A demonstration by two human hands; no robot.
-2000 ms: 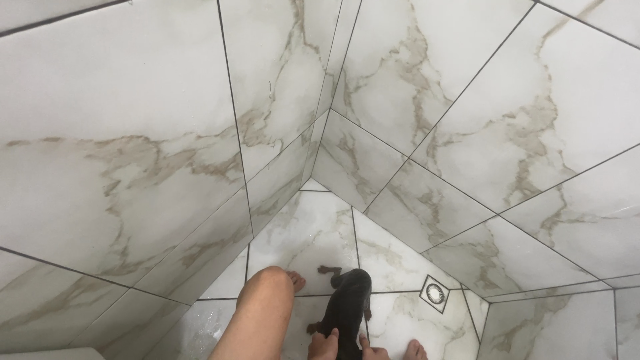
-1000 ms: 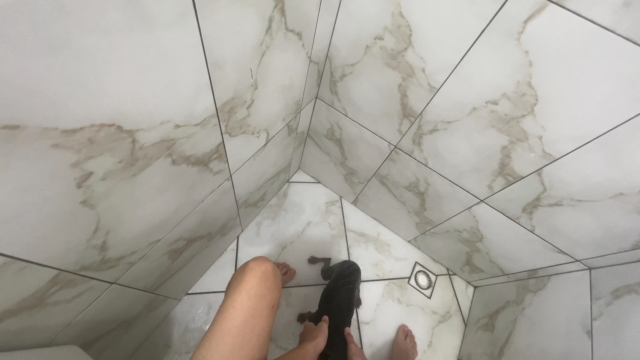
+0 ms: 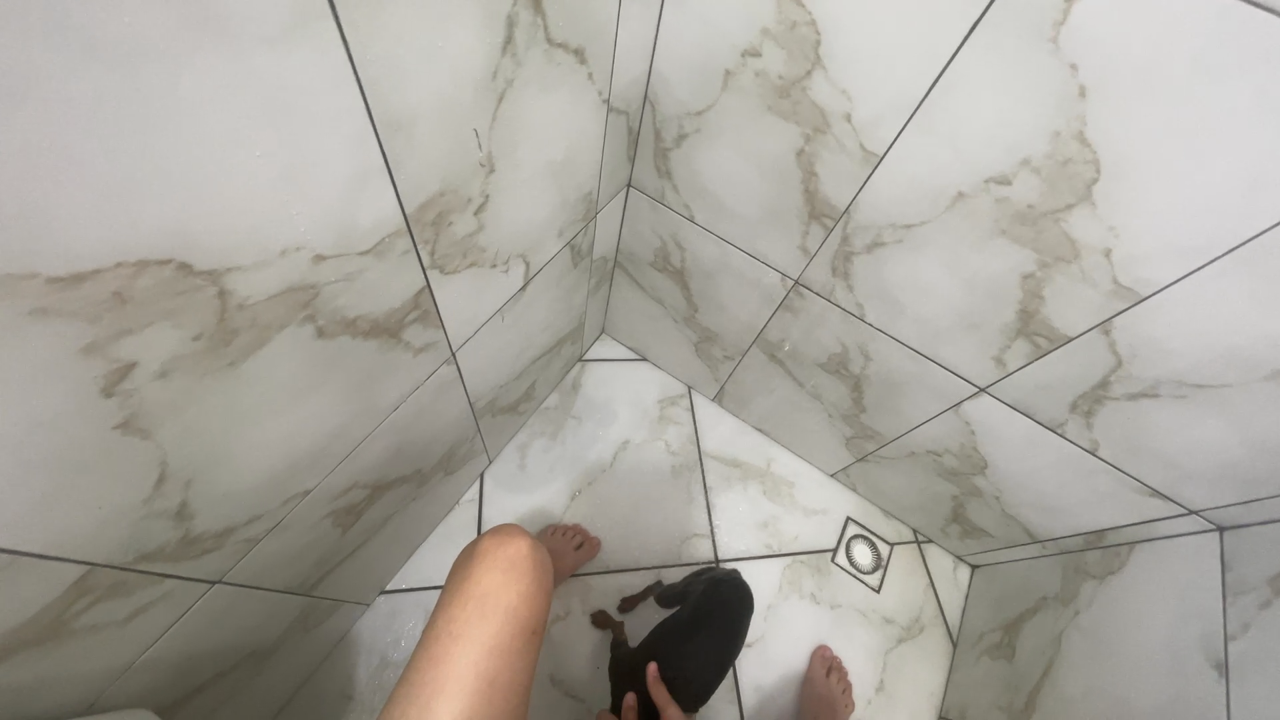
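Observation:
A small dog (image 3: 695,635) with a black coat and brown paws is on the marble-look floor between the person's feet, its paws pointing left. Both of my hands show only in part at the bottom edge. My left hand (image 3: 625,708) touches the dog's side, fingertips in view. My right hand (image 3: 662,690) rests against its dark coat with a finger extended. The rest of both hands and the dog's head are out of view or cannot be made out.
A bent bare knee (image 3: 505,565) rises at the left, with one foot (image 3: 568,548) beyond it. The other foot (image 3: 828,685) stands right of the dog. A square floor drain (image 3: 863,553) lies near the right-hand tiled wall (image 3: 900,330); another tiled wall (image 3: 300,330) meets it in a corner.
The dog's rear or body has turned, so that it slants to the upper right. My hands have moved lower toward the bottom edge and show less than before.

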